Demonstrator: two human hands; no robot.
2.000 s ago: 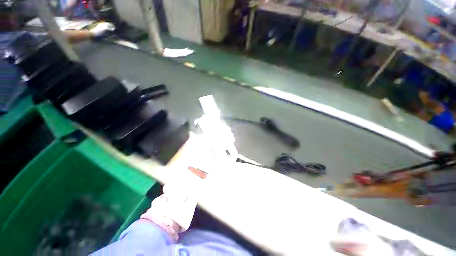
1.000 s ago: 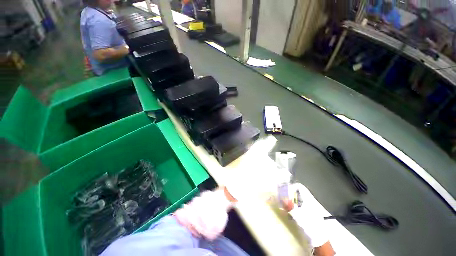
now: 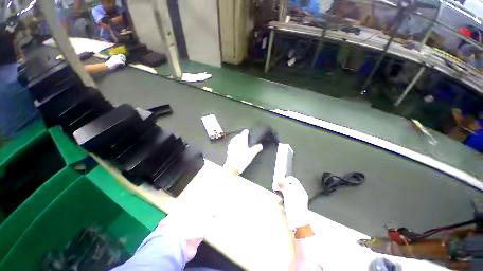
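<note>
My right hand (image 3: 294,200), white-gloved, holds a white adapter unit (image 3: 284,162) by its near end over the bench edge. My left hand (image 3: 241,153), also gloved, is over the belt with thumb and fingers apart, beside a blurred black cord bundle (image 3: 265,136). I see no grip on the bundle. A second white adapter unit (image 3: 212,127) lies on the belt, its cord running towards that bundle. Another coiled black cord (image 3: 344,181) lies on the belt to the right; its lead runs towards my right hand.
Black cases (image 3: 114,127) lean in a row along the left bench edge. Green bins (image 3: 100,198) stand at left, one with bagged dark parts. The hanging tool (image 3: 405,238) is at lower right. Another person's gloved hand (image 3: 115,62) is at the belt's far left.
The view has turned. My left hand has reached out over the belt, and the nearby cord bundle is now blurred and closer to the unit on the belt. My right hand now shows clearly, holding its unit.
</note>
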